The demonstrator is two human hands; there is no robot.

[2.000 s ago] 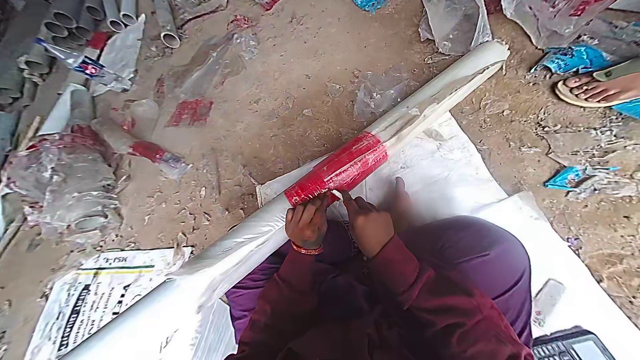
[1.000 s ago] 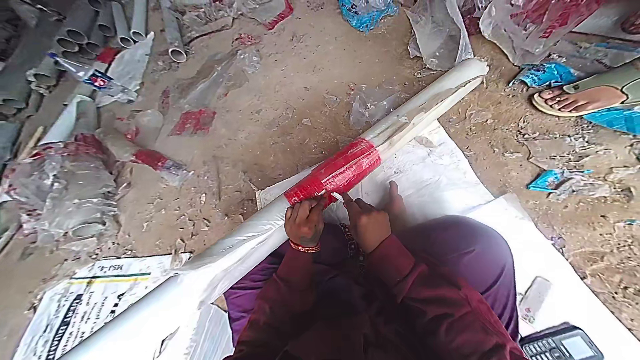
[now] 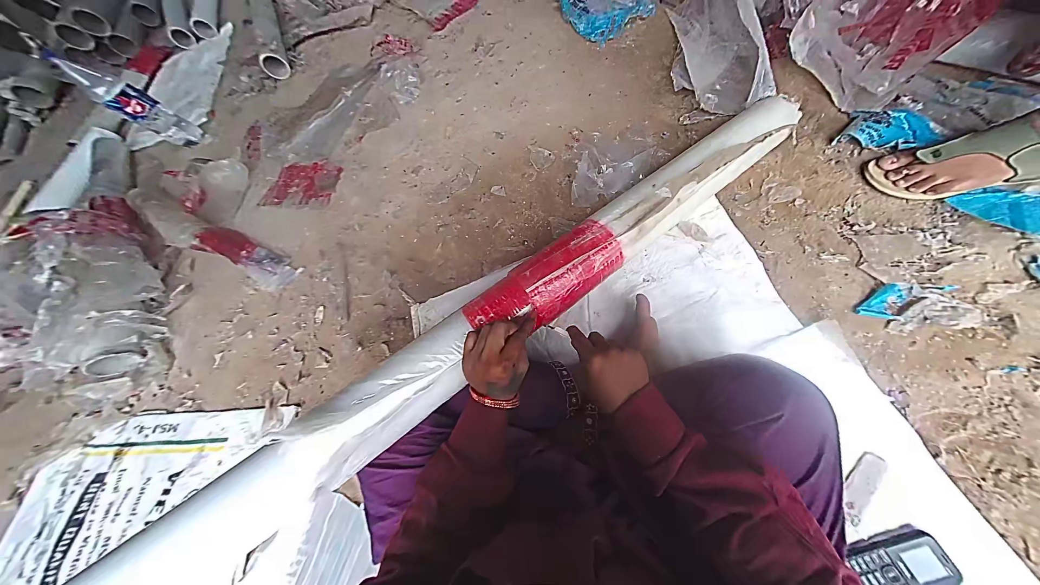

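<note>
A long roll wrapped in clear plastic film lies diagonally across my lap, from lower left to upper right. A red printed band shows around its middle. My left hand is at the lower edge of this band, fingers bent against the film; a small pale tip shows by the fingertips, and I cannot tell what it is. Just right of it, my right hand is half curled below the band, its index finger pointing toward the roll. Whether it holds anything cannot be seen.
Grey pipes are piled at the upper left near a plastic bottle. Film-wrapped bundles lie at left. Another person's sandalled foot is at right. A keypad phone rests on the white sheet, lower right.
My right hand has drawn slightly away from the red band and my left hand. The left hand stays at the band's lower edge.
</note>
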